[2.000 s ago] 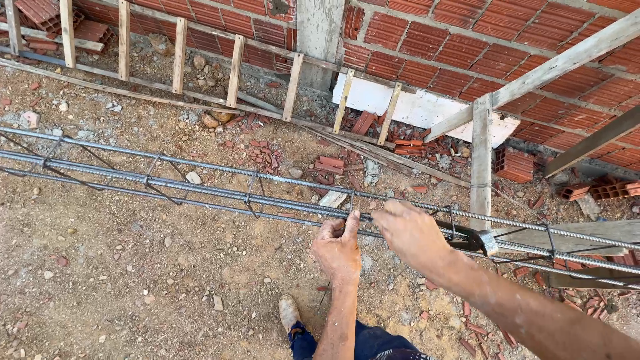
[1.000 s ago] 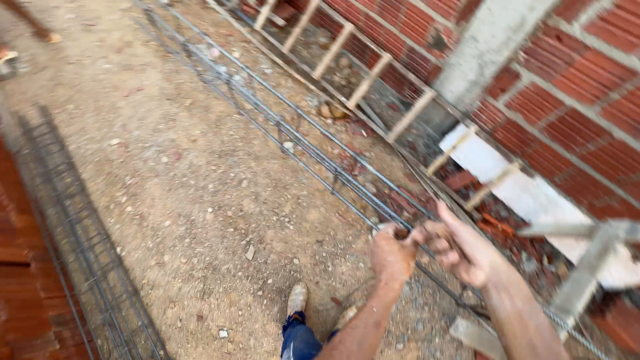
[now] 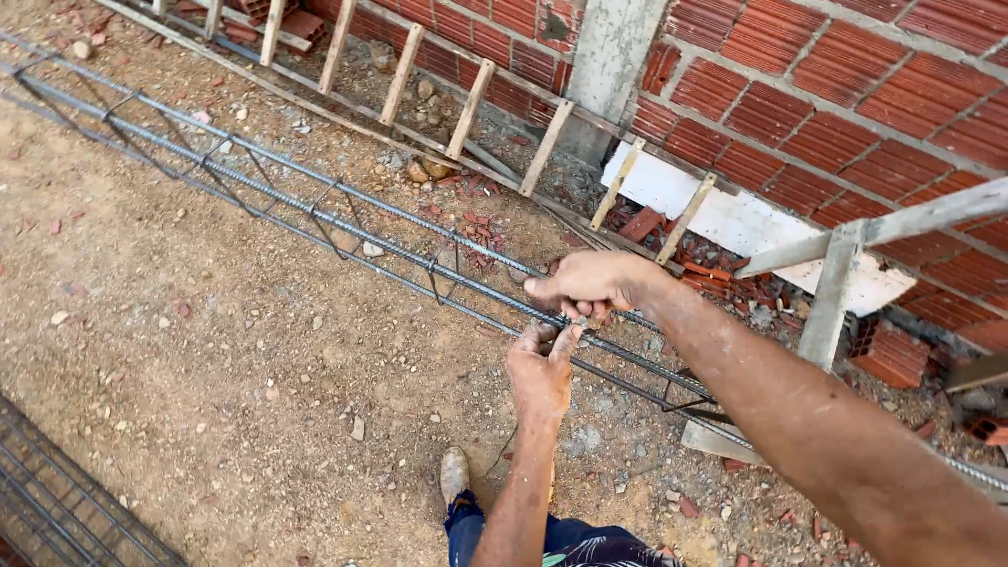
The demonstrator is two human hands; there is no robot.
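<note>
A long cage of ribbed steel rebar (image 3: 370,236) with bent wire stirrups runs from the upper left to the lower right. At its middle bars my left hand (image 3: 543,362) pinches from below, thumb and fingers close together at a bar. My right hand (image 3: 587,287) lies over the same spot from above, its fingers curled and touching the bars. A small piece, perhaps tie wire, shows between the fingertips, too hidden to name surely. Past my right forearm the cage continues toward the lower right.
A wooden ladder (image 3: 472,110) lies along the hollow-brick wall (image 3: 787,102) and concrete column (image 3: 610,71). A white board (image 3: 732,220), broken bricks (image 3: 890,354) and a timber support (image 3: 835,291) are at the right. Another rebar mesh or cage (image 3: 63,488) lies at the lower left.
The view has swung and tilted. Two seconds ago both hands were also at the bars; one second ago the right hand was more spread, and now its fingers are curled over the bars.
</note>
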